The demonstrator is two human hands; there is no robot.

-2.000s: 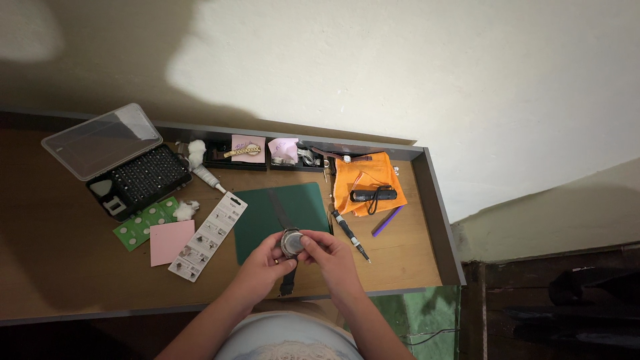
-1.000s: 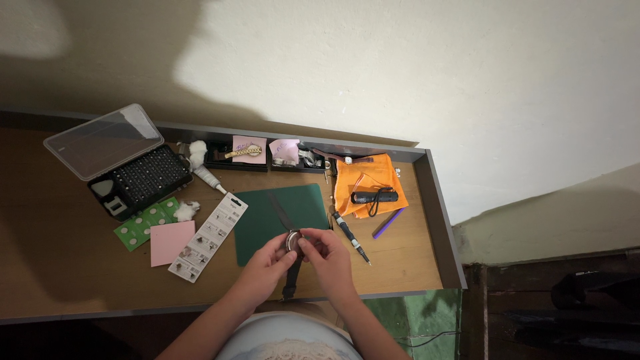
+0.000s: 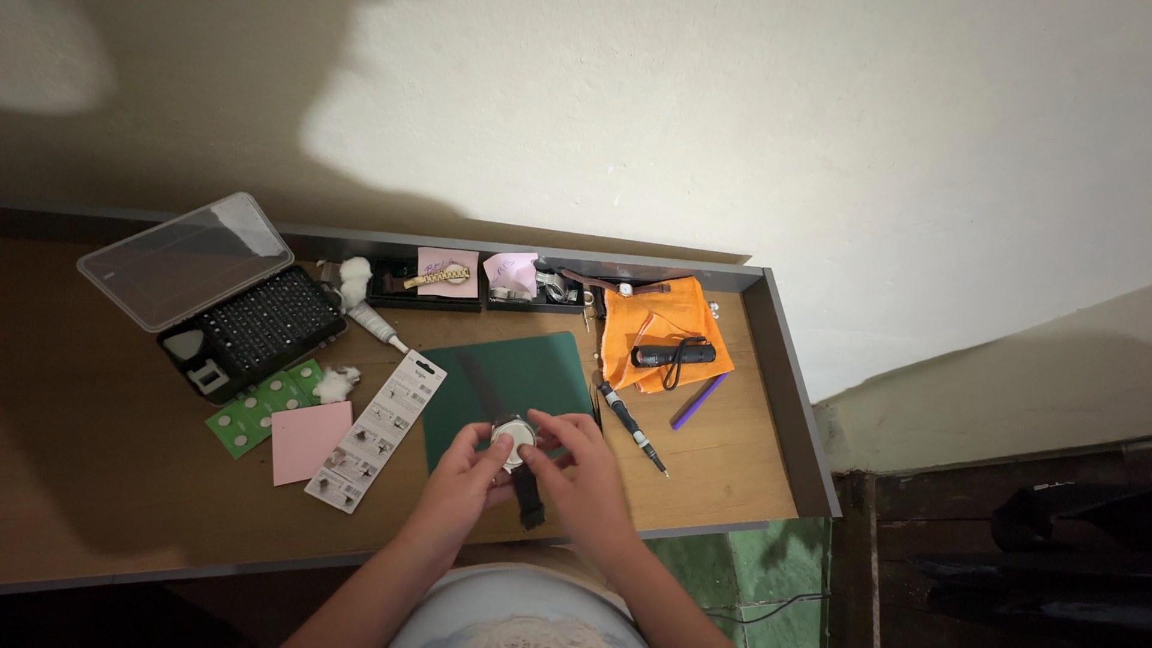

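Observation:
A wristwatch with a round pale face or back and a dark strap is held over the near edge of a green mat. My left hand grips the left side of its case, thumb on the round surface. My right hand holds the right side, thumb at the case's edge and forefinger raised near its top. One strap half hangs down between my hands; the other lies up across the mat. Which side of the watch faces up cannot be told. The fingertips beneath the case are partly hidden.
Left of the mat lie a precision bit set, button cells on green card, pink notes and a long card. Black trays with watches line the back. A flashlight on orange cloth and a screwdriver lie right.
The watch was tilted between my fingers a second ago; its round pale surface now faces up more fully. My hands stay at the mat's near edge.

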